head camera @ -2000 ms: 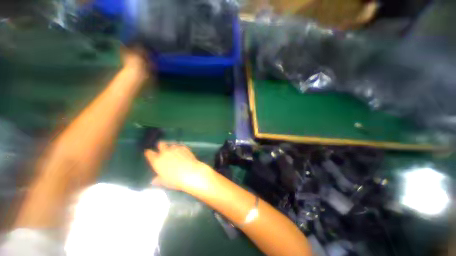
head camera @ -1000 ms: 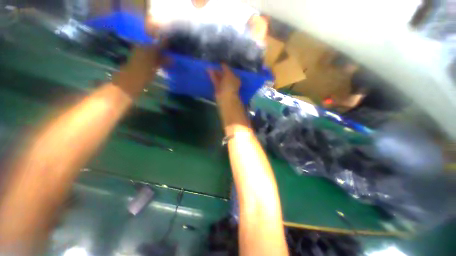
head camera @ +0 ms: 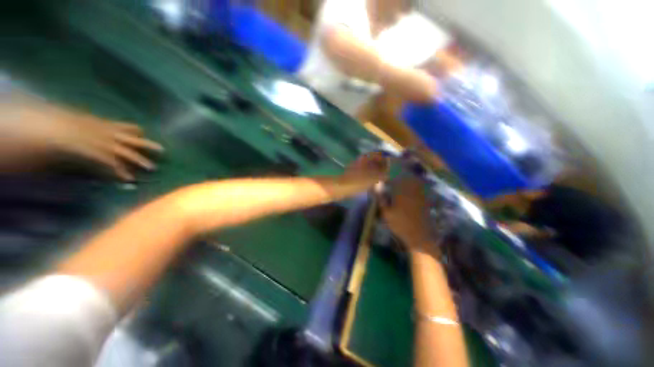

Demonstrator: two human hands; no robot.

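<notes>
The view is blurred. My left hand and my right hand are close together over the far end of the yellow-edged divider strip. They are at the near edge of a heap of dark units under shiny clear film. Something small and dark is between my hands, but I cannot tell whether either hand grips it. A blue bin full of shiny bagged things is beyond the heap, beside another person's arm.
Another person's hand rests over the green bench at left. A person in white is across the bench. Another blue bin is at the far edge. Black units lie near me.
My hands have left the blue bin and moved right and nearer, to the bagged heap. The full bin now appears farther right, by the other person. The view has turned.
</notes>
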